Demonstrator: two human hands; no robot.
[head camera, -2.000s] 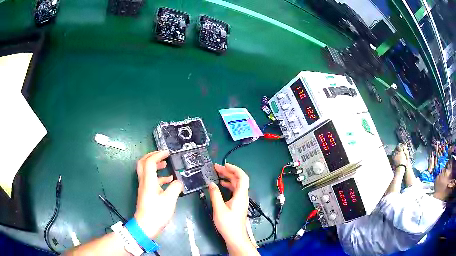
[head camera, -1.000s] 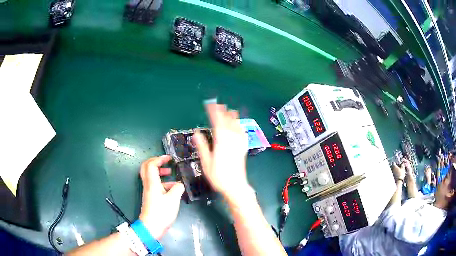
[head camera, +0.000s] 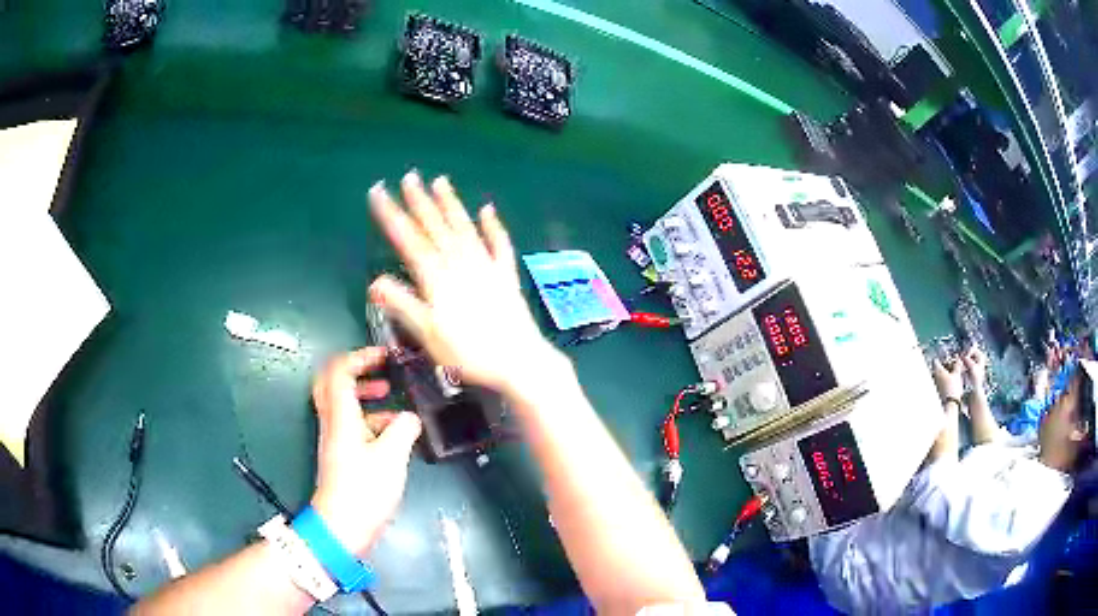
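An opened trail camera unit (head camera: 464, 424) lies on the green mat in front of me. Its upper half is mostly hidden under my right hand; the dark lower half shows. My left hand (head camera: 361, 439) holds the unit's left edge between thumb and fingers. My right hand (head camera: 464, 283) is spread flat over the upper half, fingers apart and pointing away; I cannot tell if it touches the unit. A blue and white test card (head camera: 571, 289) lies to the right of the unit.
Three stacked power supplies (head camera: 771, 349) with red digits and red clips stand at right. A black tray (head camera: 66, 481) with white paper (head camera: 42, 289) is at left. A small white strip (head camera: 261, 332) and loose black leads lie nearby. Circuit units (head camera: 438, 58) sit farther back. Another person (head camera: 963, 493) is at right.
My right hand has left the unit's lower right side and swung up over its upper half, fingers spreading. The cord at the unit's bottom edge no longer shows there. My left hand stays on the left edge.
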